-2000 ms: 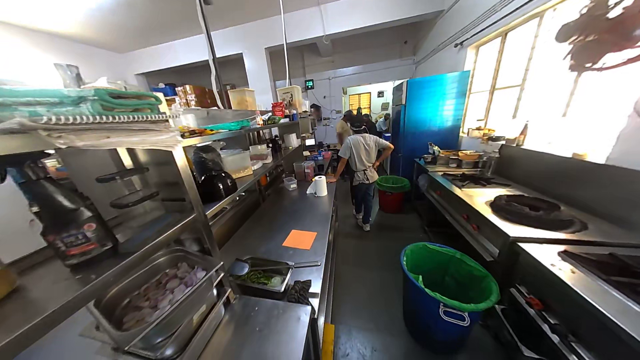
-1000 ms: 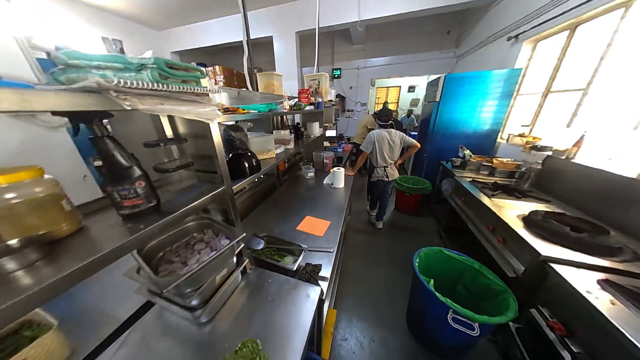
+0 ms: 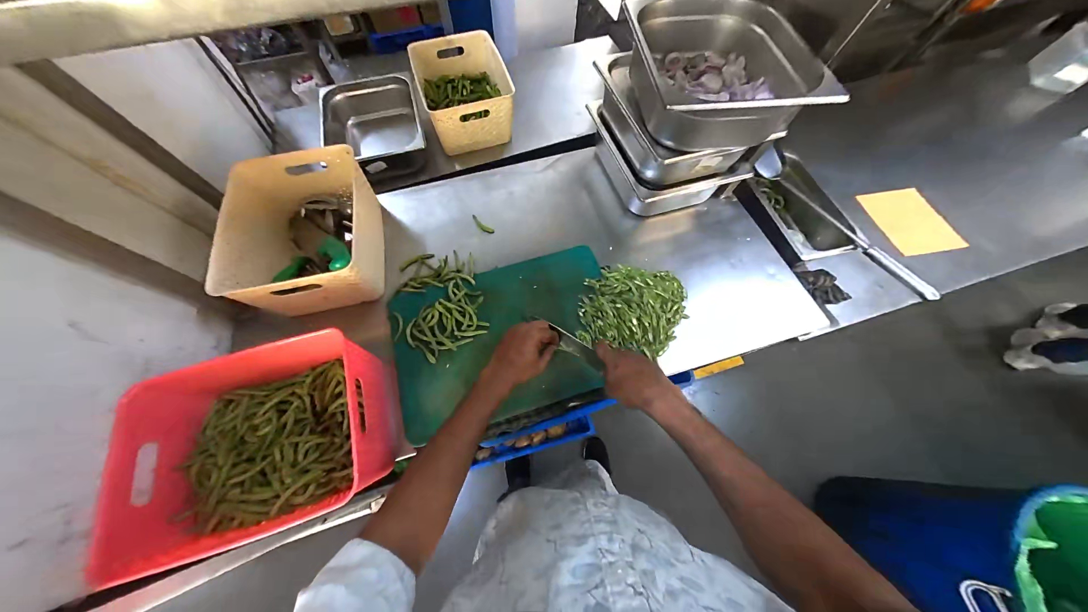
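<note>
On a green cutting board (image 3: 510, 382) lies a loose group of whole green beans (image 3: 446, 319) at the left and a heap of sliced green beans (image 3: 633, 310) at the right edge. My right hand (image 3: 631, 374) grips the handle of a kitchen knife (image 3: 571, 342), its blade pointing left over the board. Close to the blade tip, my left hand (image 3: 523, 350) has its fingers curled together at the board's middle; whatever lies between them is too small to tell. One bean (image 3: 483, 224) rests on the steel table behind the board.
A red basket (image 3: 374, 416) of green beans stands left, a cream basket (image 3: 229, 221) behind it. Stacked steel pans (image 3: 671, 127), the top one holding sliced onions (image 3: 714, 76), stand behind at right. A blue bin (image 3: 918, 535) is on the floor at lower right.
The view has swung down and left from the kitchen aisle to the cutting board. Both my hands and the knife are now in view; neither earlier frame shows them.
</note>
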